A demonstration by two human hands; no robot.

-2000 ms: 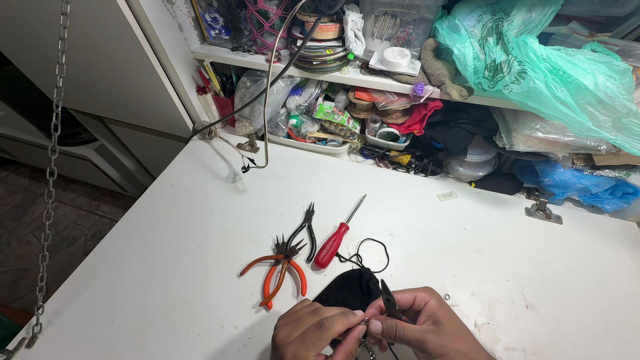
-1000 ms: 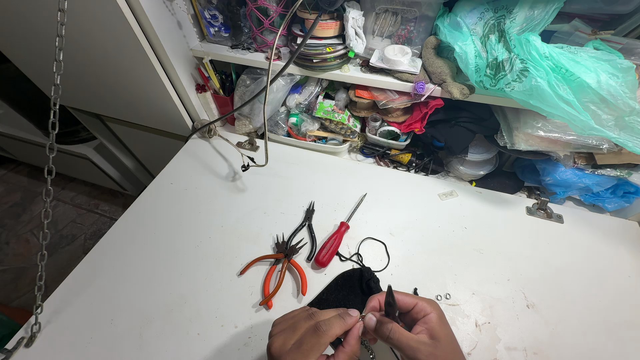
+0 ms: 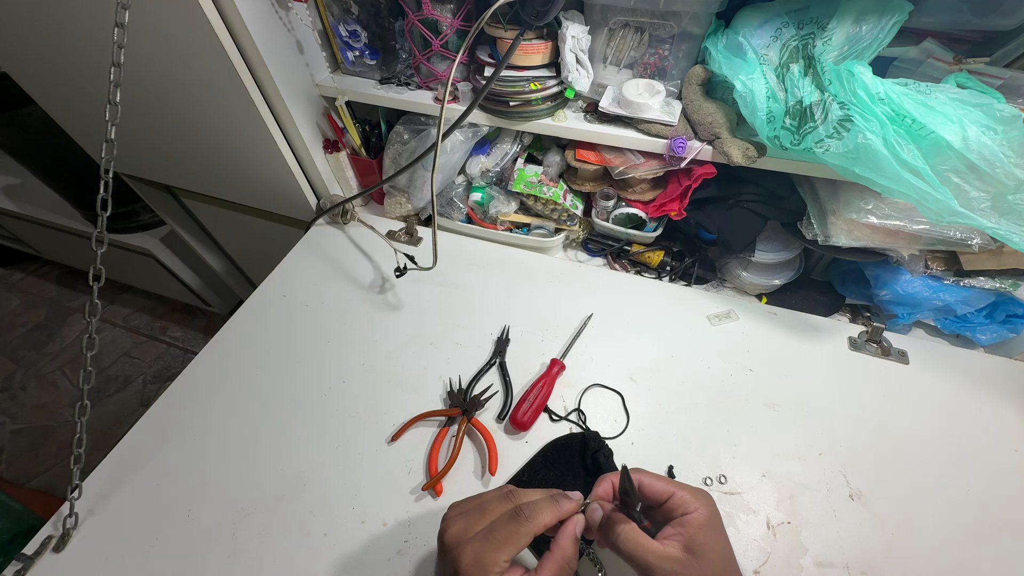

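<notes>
At the bottom centre my left hand [image 3: 512,532] pinches a small metal ring [image 3: 585,506] between thumb and forefinger. My right hand [image 3: 664,520] meets it there, fingertips at the ring, with dark-jawed pliers [image 3: 630,496] held in the palm, jaws pointing up. A metal chain [image 3: 592,558] hangs below the fingers. Behind the hands lies a black drawstring pouch [image 3: 560,464], partly covered by them. Two small metal rings [image 3: 714,481] rest on the white surface right of my right hand.
Beyond the pouch lie a red-handled screwdriver [image 3: 538,396], black-handled pliers [image 3: 500,372] and orange-handled pliers [image 3: 460,428]. A hanging chain [image 3: 96,272] runs down the left. Crowded shelves [image 3: 624,128] stand at the back, and a metal hinge [image 3: 878,344] sits at the worktop's rear edge.
Both hands stay together at the bottom centre. Since two seconds ago my right hand has shifted a little, and the small rings beside it now show more fully.
</notes>
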